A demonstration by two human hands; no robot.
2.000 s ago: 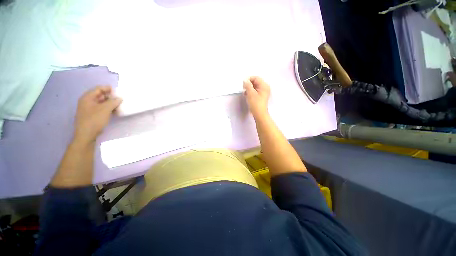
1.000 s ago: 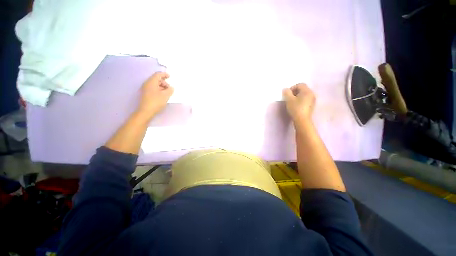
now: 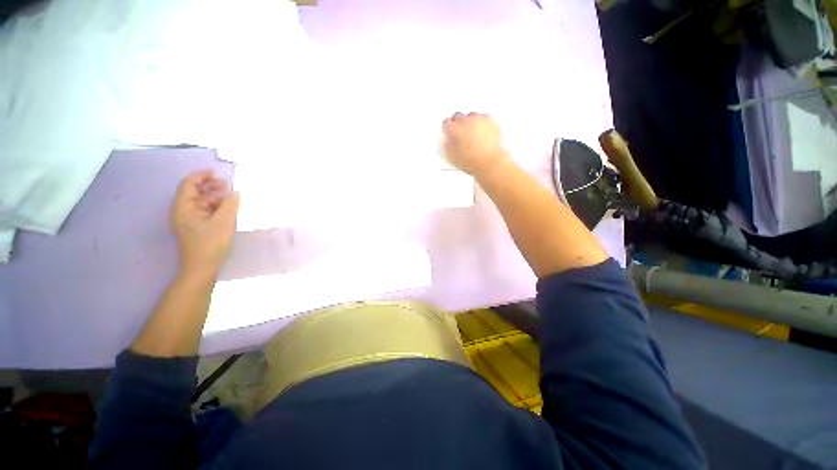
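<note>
A white cloth panel [image 3: 340, 184] lies on the pale lilac table [image 3: 101, 202], its edges mostly lost in glare. My left hand [image 3: 206, 216] is at the panel's left edge with fingers curled; whether it pinches the cloth cannot be told. My right hand [image 3: 473, 142] is curled over the panel's right part, above a visible corner; its fingertips are hidden in glare. A narrow white piece [image 3: 317, 289] lies near the table's front edge. A faint pale grey patch [image 3: 262, 250] shows between it and the panel.
A pile of white cloth [image 3: 55, 119] lies at the left. The steam iron [image 3: 581, 179] stands at the right, with its dark hose [image 3: 707, 229] running right. A grey pipe [image 3: 734, 294] and a blue-grey surface [image 3: 753, 358] are at the lower right. A yellow crate [image 3: 500, 353] is below the front edge.
My right hand has moved away from the front edge, further up over the panel, and a panel corner now shows below it. My left hand stays at the panel's left edge. The view has shifted.
</note>
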